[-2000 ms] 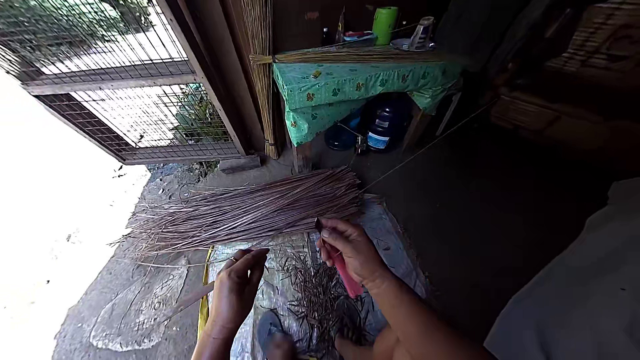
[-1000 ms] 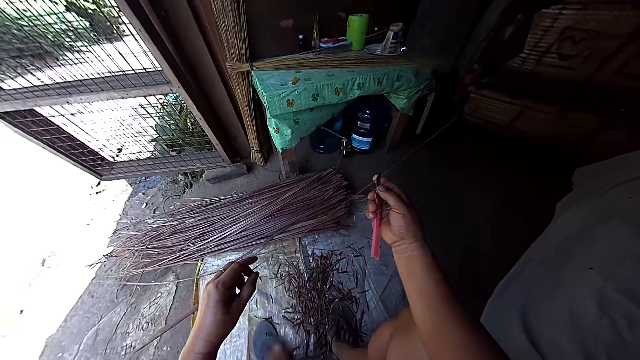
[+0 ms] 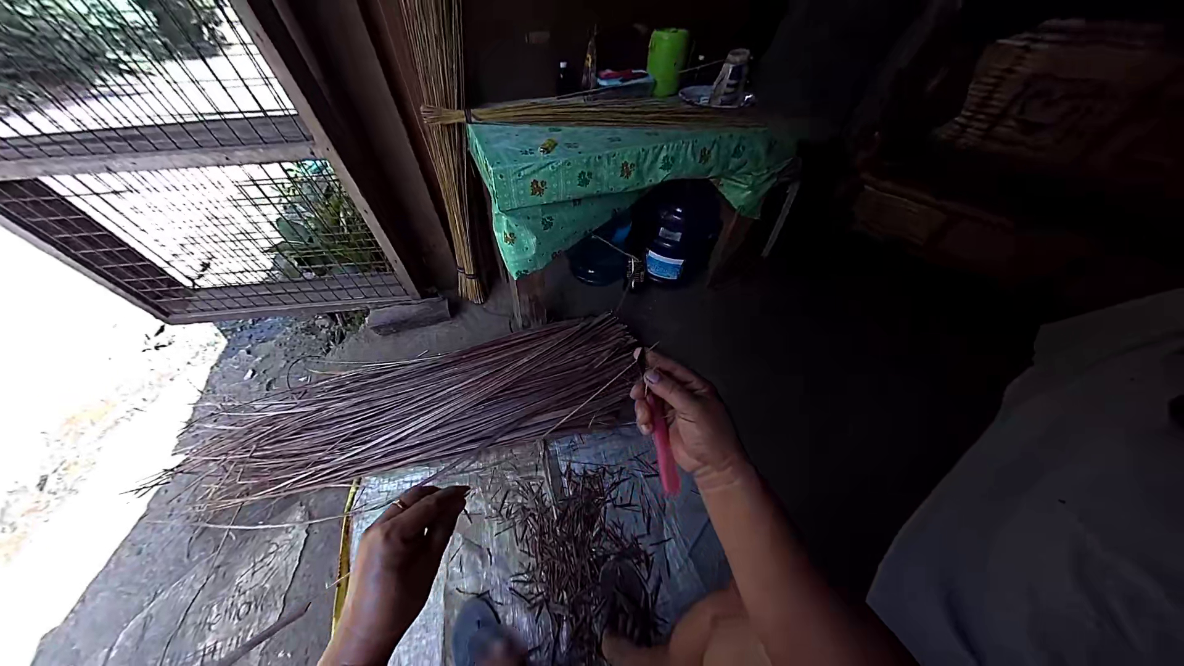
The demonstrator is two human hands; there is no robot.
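Note:
My right hand (image 3: 689, 416) is closed on a knife with a pink handle (image 3: 664, 449), its short blade pointing up beside the thumb. A thin strip (image 3: 597, 396) runs from that hand down to the left, toward my left hand (image 3: 407, 546). The left hand's fingers are bent together near the strip's lower part; whether they pinch it cannot be made out. Behind both hands a large bundle of long brownish-purple stalks (image 3: 444, 398) lies on the floor. Short dark cut pieces (image 3: 573, 546) are heaped on a plastic sheet (image 3: 472, 555) between my feet.
A table with a green patterned cloth (image 3: 601, 171) bears another bundle of thin sticks (image 3: 592, 114) and a green container (image 3: 667, 62). Blue water jugs (image 3: 668, 242) stand beneath it. A tied stick bundle (image 3: 444, 166) stands beside the open mesh door (image 3: 231, 153). Grey fabric (image 3: 1054, 518) is at right.
The strip stretched up and to the right of my right hand in the earlier frames; now one runs down-left between my hands. The knife stays in my right hand.

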